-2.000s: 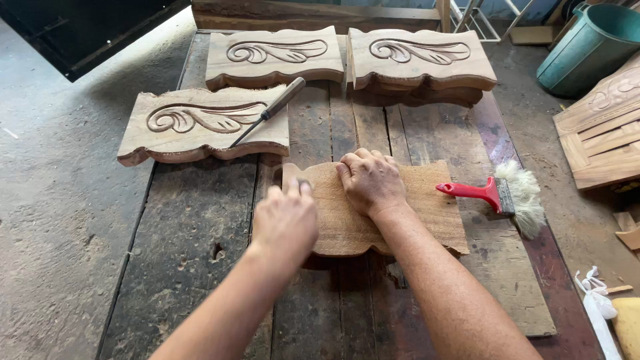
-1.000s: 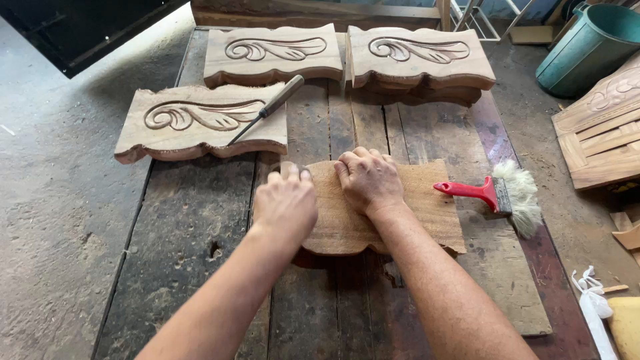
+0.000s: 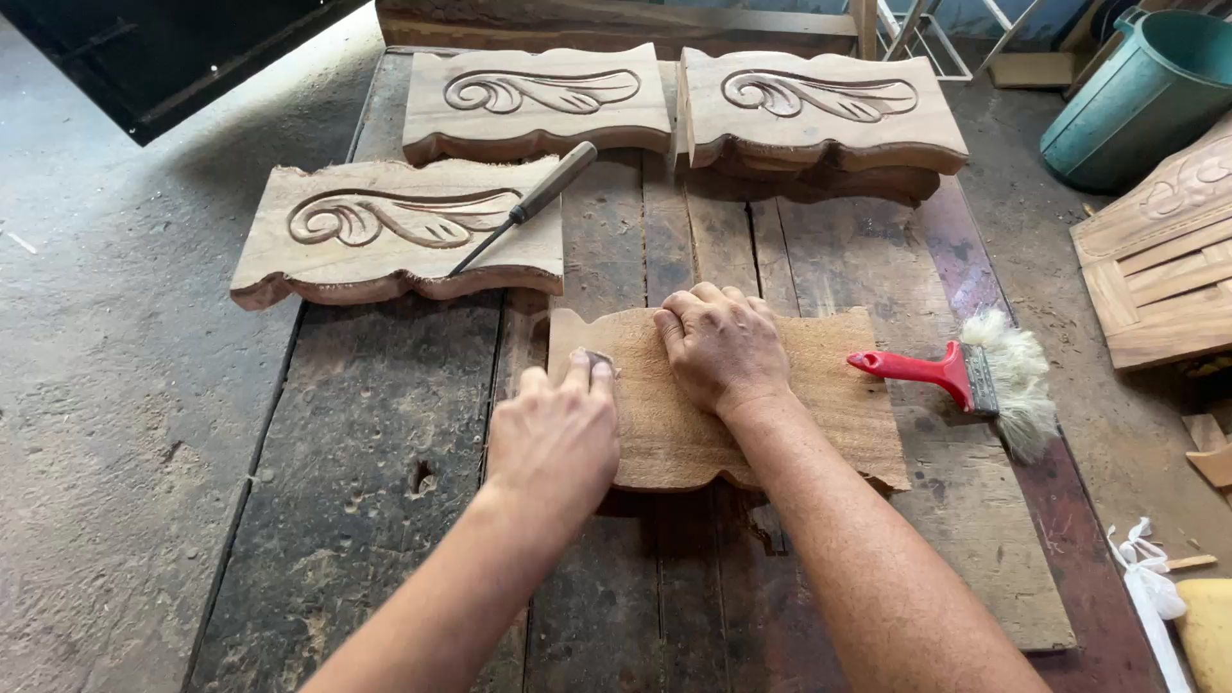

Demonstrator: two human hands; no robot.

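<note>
A wavy-edged wooden board (image 3: 828, 395), its uncarved face up, lies in front of me on the plank workbench. My left hand (image 3: 558, 428) grips a small flat piece, perhaps folded sandpaper, against the board's left end; the fingers hide most of it. Bent fingers of my right hand (image 3: 722, 346) press down on the middle of the board, with no tool seen under them. To the right rests a paintbrush with a red handle (image 3: 910, 369) and pale bristles. A thin-shafted carving tool (image 3: 553, 183) leans across a carved wooden block (image 3: 385, 217) beyond my left hand.
More carved blocks lie at the back, one on the left (image 3: 539, 101) and a stack on the right (image 3: 828, 111). A green bucket (image 3: 1107, 115) and a carved wooden panel (image 3: 1155, 269) stand off the bench's right side. A black object (image 3: 183, 48) overhangs the back left.
My left hand has shifted about over the left end of the board, and more of the small piece shows at its fingertips now. The right hand has stayed in place.
</note>
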